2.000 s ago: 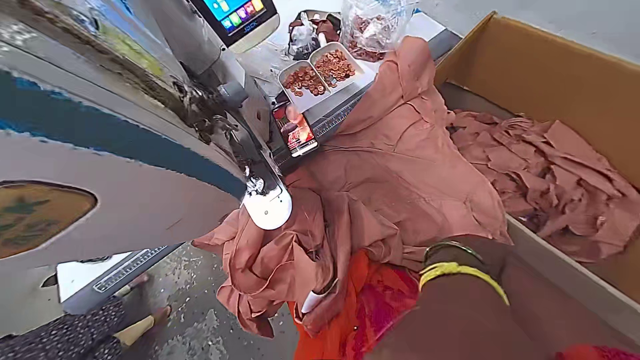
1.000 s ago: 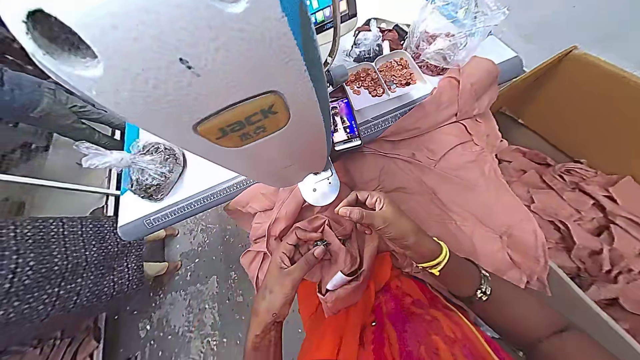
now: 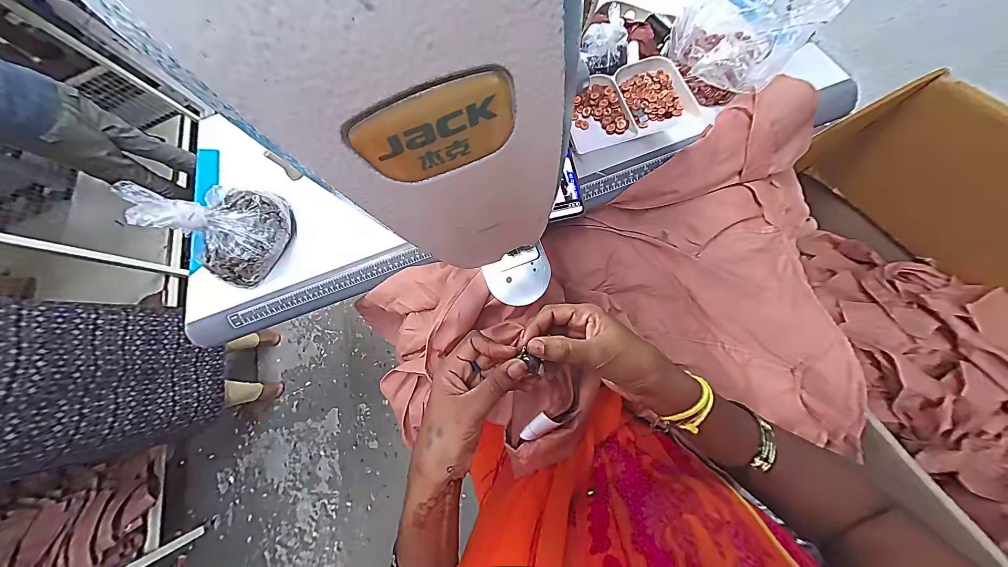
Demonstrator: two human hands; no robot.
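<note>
Between the fingertips of my left hand (image 3: pixel 472 382) and my right hand (image 3: pixel 587 342) is a small dark metal part (image 3: pixel 529 361), too small to name surely. Both hands pinch at it, just below the round white plate (image 3: pixel 516 276) at the end of a Jack sewing machine (image 3: pixel 441 102). A salmon-pink cloth garment (image 3: pixel 709 276) drapes over the table edge, under the machine and beneath my hands. A white tag or roll (image 3: pixel 539 426) lies in its lower fold, over my lap.
A divided white tray (image 3: pixel 689 114) holds copper-coloured buttons, beside a clear plastic bag (image 3: pixel 728 47). A phone (image 3: pixel 568 189) lies by the ruler edge. Another tied bag (image 3: pixel 248 236) sits on the left table. At right, a cardboard box (image 3: pixel 906 157) holds pink cloth pieces. People stand at left.
Two seconds ago my left hand was not visible; one second ago both hands were at the cloth under the machine. Now their fingertips meet at the small metal part. The view has swung left.
</note>
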